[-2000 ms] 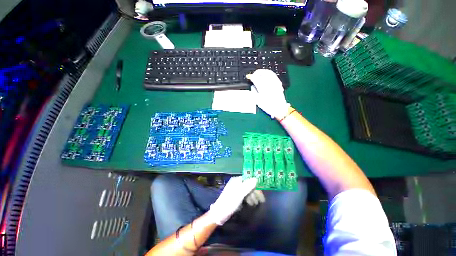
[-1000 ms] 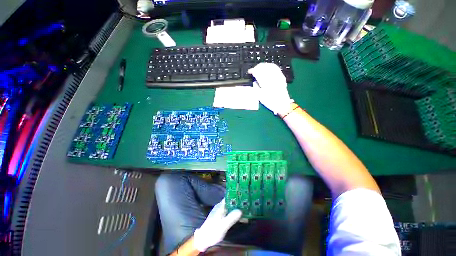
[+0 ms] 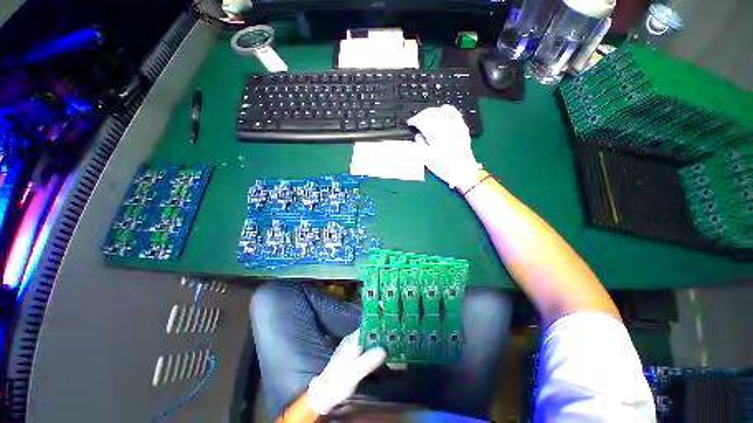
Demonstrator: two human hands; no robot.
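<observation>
My left hand, in a white glove, grips the lower left corner of a green circuit board and holds it above my lap at the desk's front edge. Its far edge looks doubled, so I cannot tell if it is more than one board. My right hand, also white-gloved, rests at the lower right part of the black keyboard, fingertips at the keys. Its fingers are bent and its palm side is hidden. A blue circuit board lies flat mid-desk, and another blue circuit board lies at the left edge.
A paper note lies below the keyboard. Green boards stand in a black slotted tray at right. A mouse and clear bottles are at the back right. A pen and a pale ring with handle are at left.
My left hand has drawn the green board down and left, off the desk's front edge and over my lap. My right hand has stayed at the keyboard.
</observation>
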